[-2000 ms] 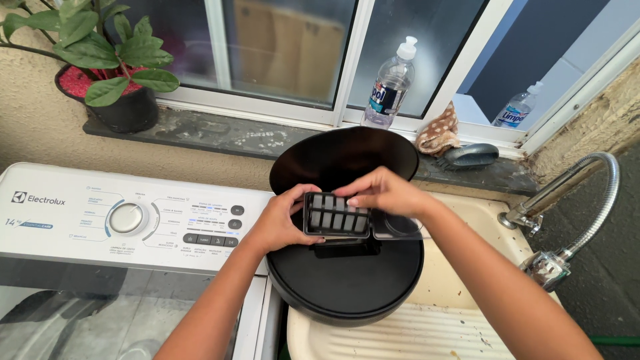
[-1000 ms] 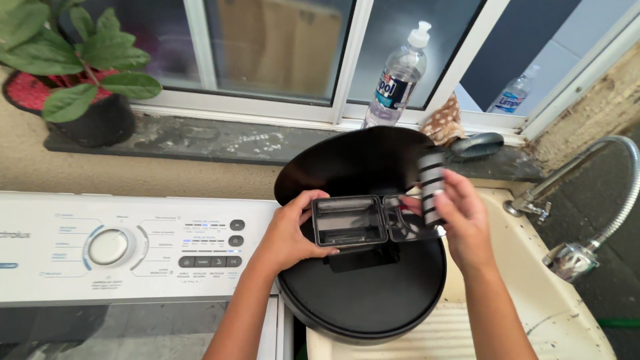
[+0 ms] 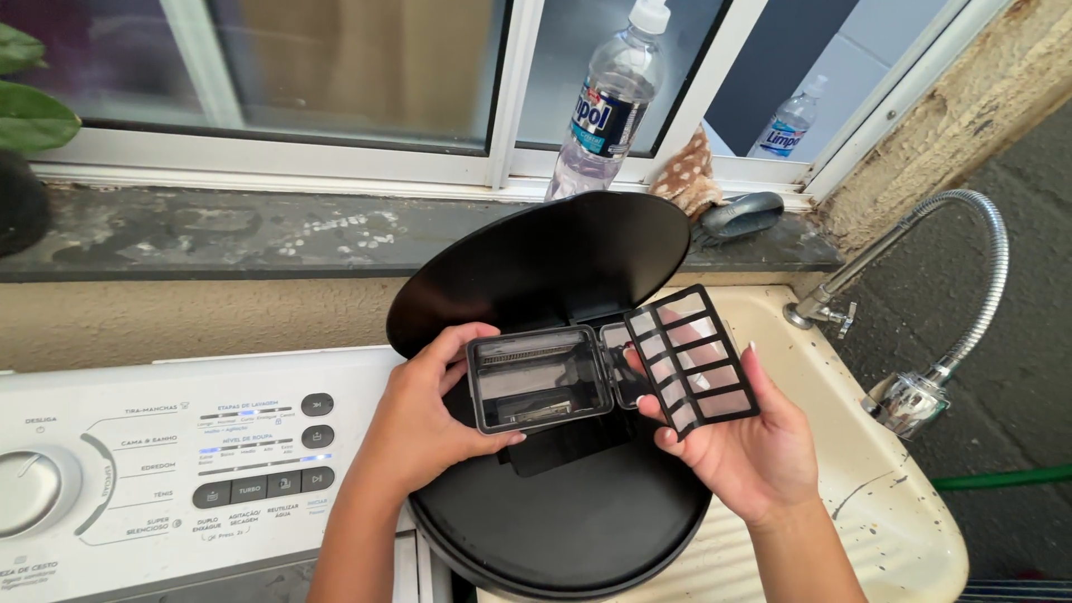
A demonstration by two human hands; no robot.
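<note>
My left hand point(image 3: 423, 410) grips the left side of a clear plastic dust box point(image 3: 540, 377) with dark edges, its hinged lid point(image 3: 624, 364) swung out to the right. In my right hand point(image 3: 745, 444) is a black-framed mesh filter point(image 3: 693, 358), tilted and partly in front of that lid. Both are above a round black robot vacuum point(image 3: 569, 519), whose large round cover point(image 3: 544, 260) stands raised at the back. What lies under the dust box is partly hidden.
A washing machine panel point(image 3: 151, 469) is at the left, a cream laundry sink point(image 3: 888, 502) with a flexible metal faucet point(image 3: 997, 251) at the right. On the stone sill point(image 3: 209, 230) stand a detergent bottle point(image 3: 607, 109) and a scrub brush point(image 3: 741, 218).
The filter, over the dust box two seconds ago, has come away to the right in my right hand, and its mesh face now shows. The dust box interior is uncovered. The view is closer.
</note>
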